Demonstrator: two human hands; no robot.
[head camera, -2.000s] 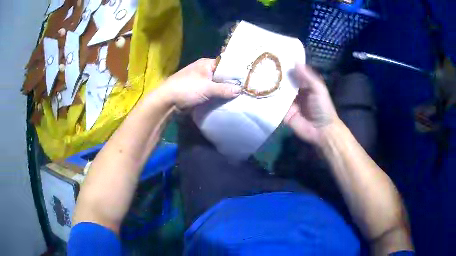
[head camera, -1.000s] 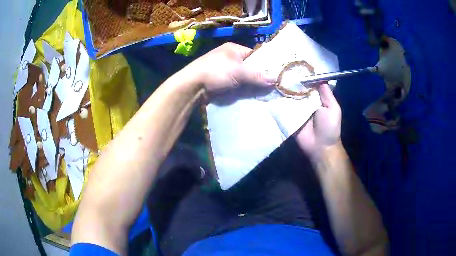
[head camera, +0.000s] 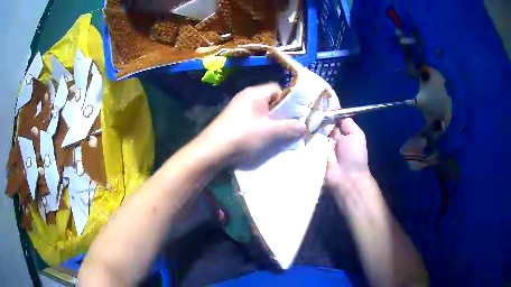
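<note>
A plush panel (head camera: 283, 193) hangs in front of me, white backing towards me, its pointed end down and a strip of brown pile at its upper edge. My left hand (head camera: 266, 120) grips its upper left part, thumb on the white side. My right hand (head camera: 348, 151) holds its right edge, fingers partly hidden by the panel. A metal rod (head camera: 372, 108) points left, its tip at the brown-edged round area (head camera: 319, 106), which is folded. The rod joins a pale curved holder (head camera: 434, 103) at right.
A blue basket (head camera: 330, 55) of brown and white panels stands at the top, a yellow-green tie (head camera: 213, 68) on its rim. A yellow bag (head camera: 130, 123) with spread panels (head camera: 84, 106) lies at left. A blue surface (head camera: 476, 196) is at right.
Since one second ago, the panel has turned point down and bunched around the rod tip, and its round area has folded. Both hands are slightly lower. The rod came into view after the first frame.
</note>
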